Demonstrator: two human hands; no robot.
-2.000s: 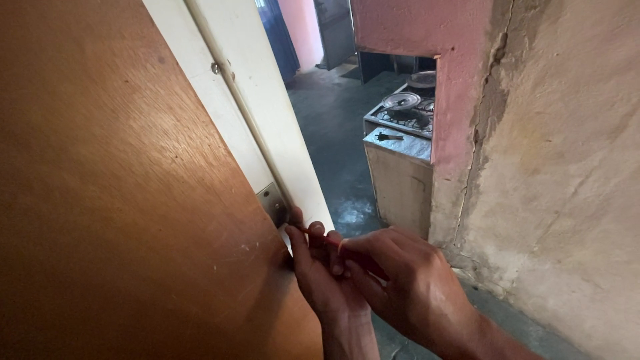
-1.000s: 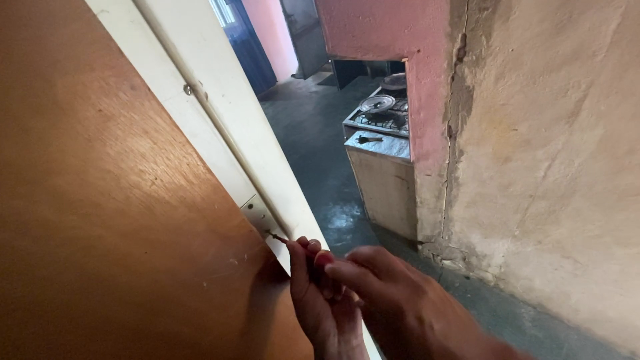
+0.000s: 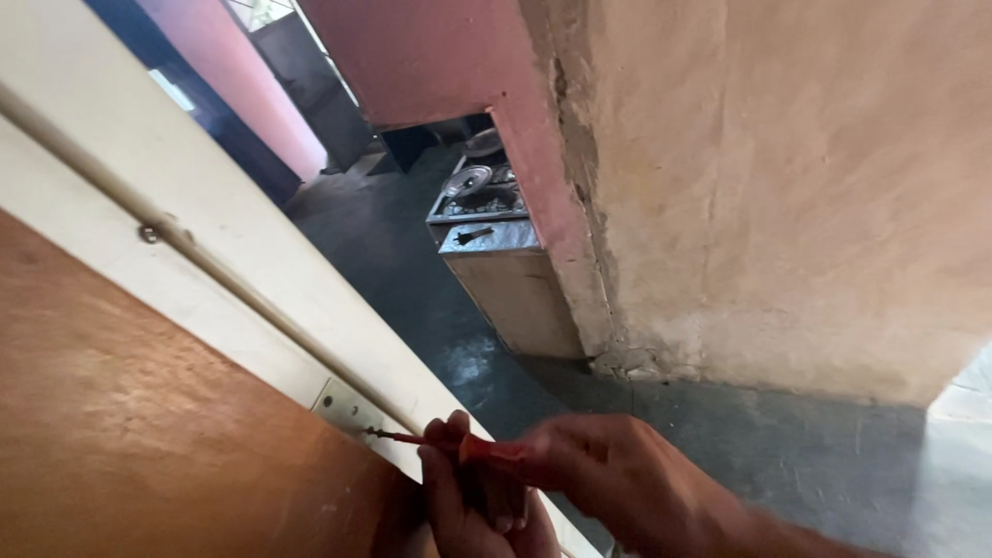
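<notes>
My right hand [image 3: 620,473] is closed around the red handle of a screwdriver [image 3: 492,451]. The fingertips of my left hand [image 3: 477,504] pinch its red shaft just ahead of the handle. The dark tip meets a screw at a metal plate [image 3: 341,405], which is set in the pale edge of a brown wooden door [image 3: 155,403]. Small holes show in the plate above the tip. The palm side of my left hand is partly in shadow.
A cream door frame [image 3: 256,256] runs diagonally beside the door. Beyond it stand a stove [image 3: 484,209] with a pan lid [image 3: 467,180] and a cabinet [image 3: 519,302]. A cracked, plastered wall [image 3: 775,194] rises at the right.
The view has shifted, bringing more of the right wall and floor in. The plate, largely covered by my fingers two seconds ago, now shows more fully, with the screwdriver shaft visible in front of my left fingers.
</notes>
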